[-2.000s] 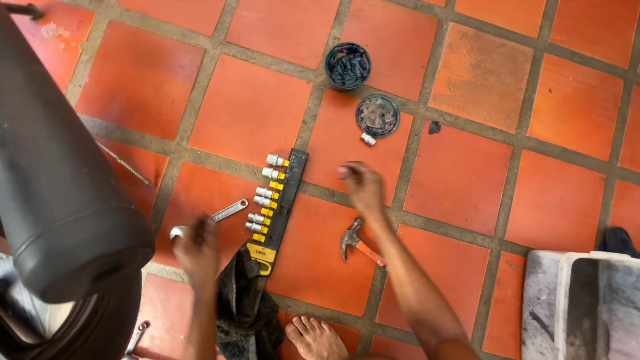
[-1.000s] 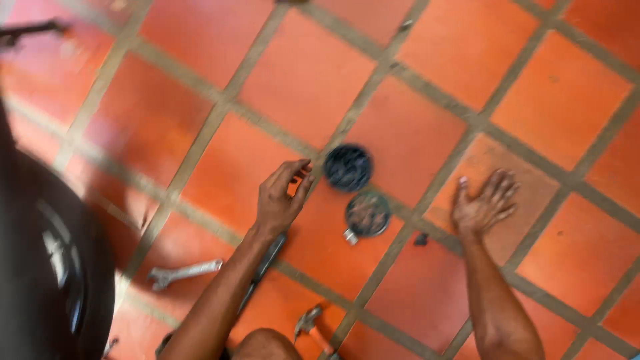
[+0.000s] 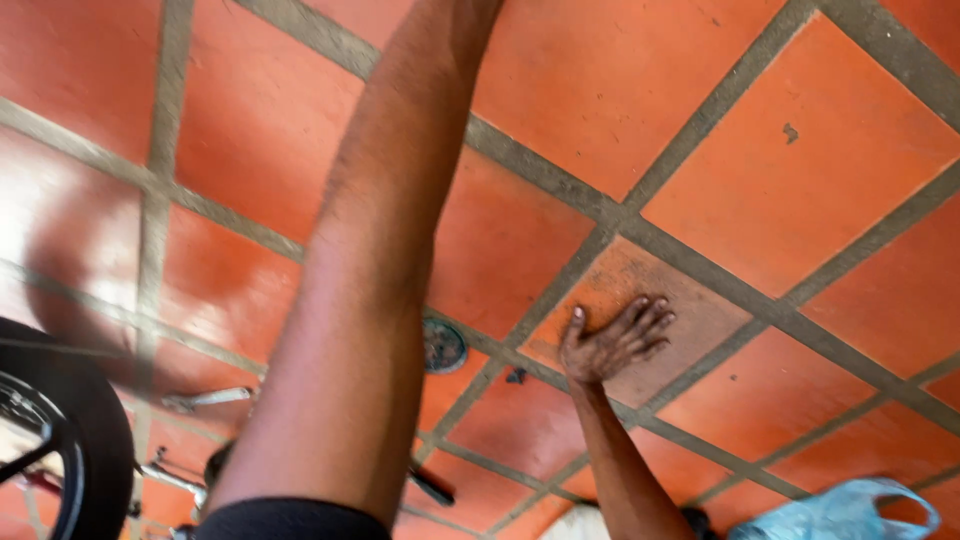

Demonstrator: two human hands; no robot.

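Observation:
My right hand (image 3: 616, 342) rests palm down on a dusty floor tile, fingers spread, holding nothing. My left forearm stretches up through the middle of the view and out at the top edge, so my left hand is out of sight. Just right of that forearm lies a round dish (image 3: 444, 346), partly hidden by it. A small dark piece (image 3: 516, 375) sits on the floor between the dish and my right hand. At the left, an adjustable wrench (image 3: 207, 399) lies on the tiles.
A wheel with a black tire (image 3: 97, 427) stands at the lower left, with a metal tool (image 3: 174, 480) beside it. A black handle (image 3: 432, 487) lies below the dish. At the lower right is a blue plastic bag (image 3: 836, 516), near a pale object (image 3: 577, 523).
My left hand has gone from beside the dark container out past the top edge. My right hand, earlier raised near the socket rail, has been on the tile since a second ago. The view has shifted.

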